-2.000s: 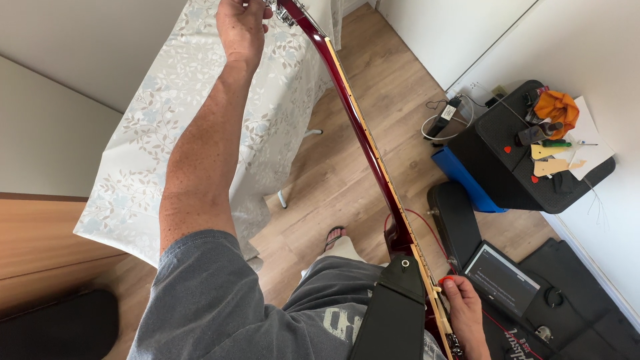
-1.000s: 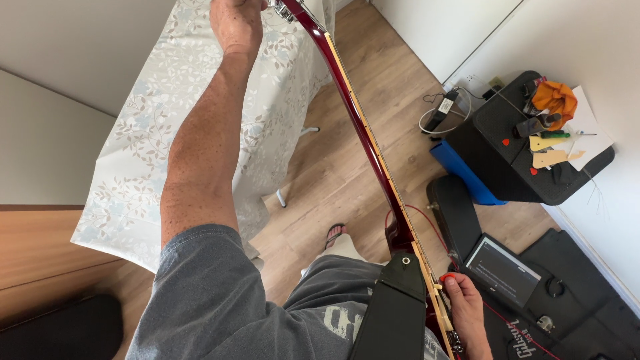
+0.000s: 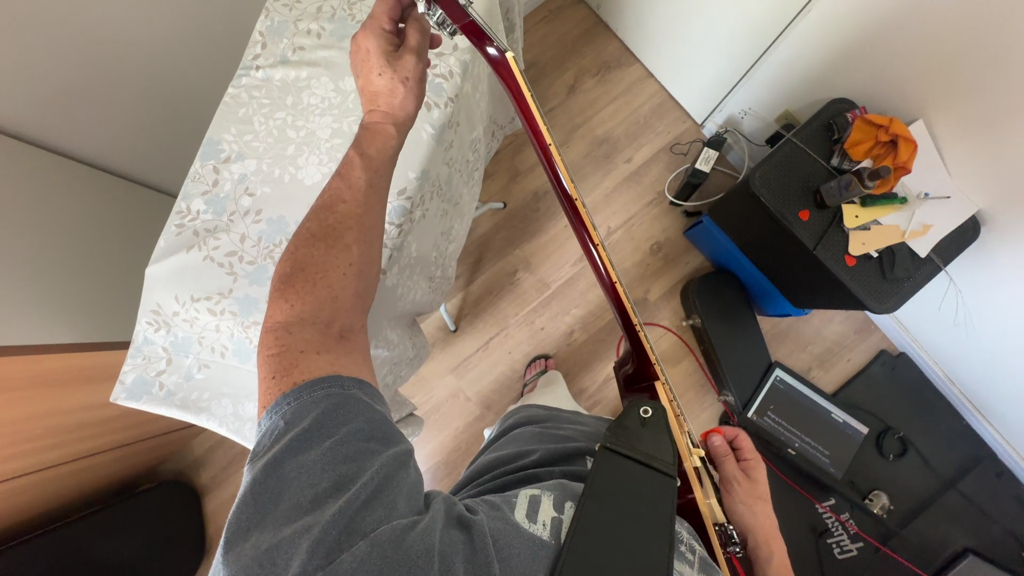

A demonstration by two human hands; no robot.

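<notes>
A dark red electric guitar (image 3: 578, 212) with a cream-bound neck hangs on a black strap (image 3: 620, 512) across my body. Up at its headstock, my left hand (image 3: 390, 68) has its fingers on a metal tuning peg (image 3: 438, 18); the fingertips are partly hidden. A small red guitar pick (image 3: 712, 433) is pinched between the thumb and fingers of my right hand (image 3: 736, 472), beside the strings near the pickups. Below that hand lies the metal bridge (image 3: 728, 538). The guitar's front face is seen almost edge-on.
A floral cloth (image 3: 200, 264) covers a table at left. At right, a black speaker cabinet (image 3: 848, 272) bears an orange cloth (image 3: 880, 148), a bottle (image 3: 844, 188), paper and loose picks. A red cable (image 3: 688, 344), an open laptop (image 3: 808, 420) and black cases (image 3: 724, 328) lie lower right.
</notes>
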